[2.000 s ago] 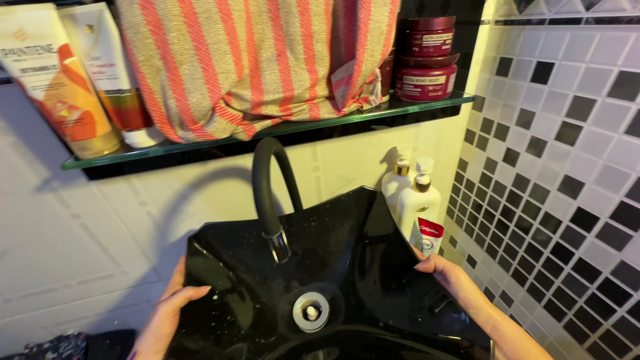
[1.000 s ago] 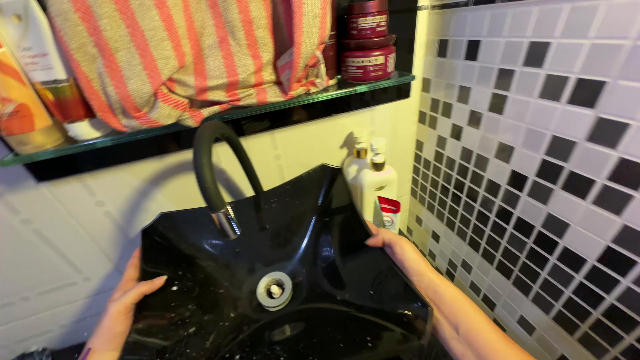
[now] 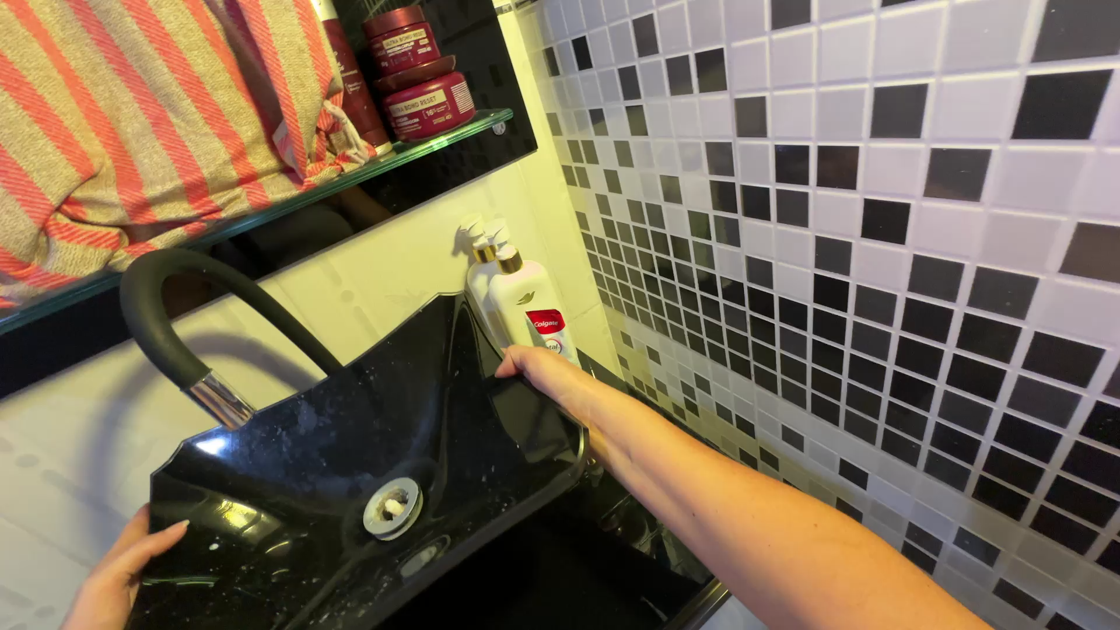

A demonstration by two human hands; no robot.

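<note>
A glossy black vessel sink basin (image 3: pixel 306 472) is tilted up between my two hands, its inside facing me. My left hand (image 3: pixel 122 569) grips its left edge, thumb over the rim. My right hand (image 3: pixel 547 372) grips the right edge near the far corner, its fingers hidden behind the basin. A metal drain fitting (image 3: pixel 393 508) with something pale in its middle sits in the basin floor. Behind the basin rises a black flexible faucet (image 3: pixel 166 332), its chrome tip over the back rim.
A glass shelf (image 3: pixel 385 162) above the faucet holds a striped towel (image 3: pixel 149 114) and dark red jars (image 3: pixel 429 105). White pump bottles (image 3: pixel 516 289) and a Colgate toothpaste tube (image 3: pixel 548 324) stand behind my right hand. Mosaic tiles (image 3: pixel 814 227) cover the right wall. A black counter (image 3: pixel 634 534) lies below.
The basin, held in both hands, has tipped further up, and black surface now shows below its front edge. The view has swung to the right and closer.
</note>
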